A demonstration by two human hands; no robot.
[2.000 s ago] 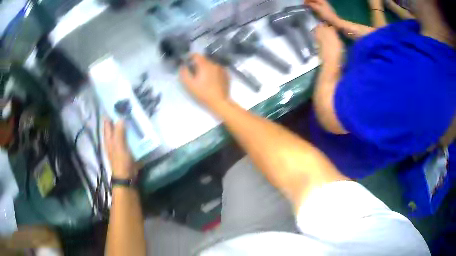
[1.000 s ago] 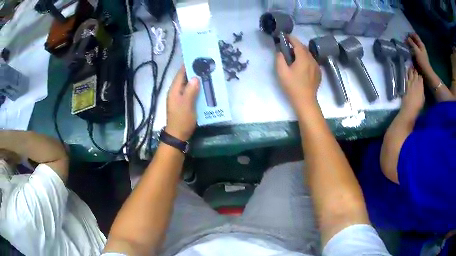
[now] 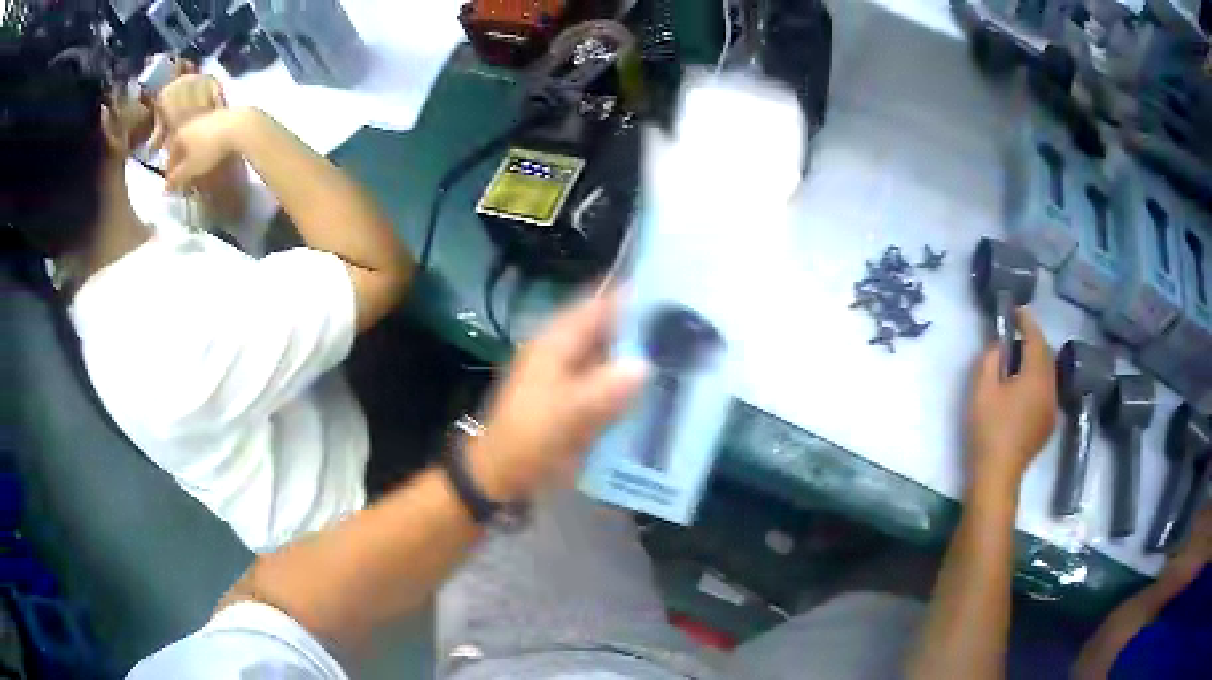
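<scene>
My left hand point(image 3: 558, 399) holds a pale blue retail box point(image 3: 698, 399) by its side, tilted above the bench's front edge. The box shows a dark fan picture, and its white top flap point(image 3: 744, 126) stands open. My right hand point(image 3: 1013, 405) is closed round the handle of a dark grey mini fan point(image 3: 1006, 279), its round head upward, over the white sheet. A pile of small dark three-armed parts point(image 3: 893, 295) lies between my hands. The left hand and box are slightly blurred.
More fans point(image 3: 1086, 425) lie in a row at right. Cartons point(image 3: 1150, 246) stand behind them. A black unit with a yellow label point(image 3: 532, 186) and a reddish-brown holder point(image 3: 512, 27) are upper left. A person in white point(image 3: 226, 359) sits at left; a blue-clothed person's arm shows at lower right.
The view has swung left. My left hand has lifted the box off the sheet towards the bench's front edge, and its flap now shows open. My right hand still holds the fan.
</scene>
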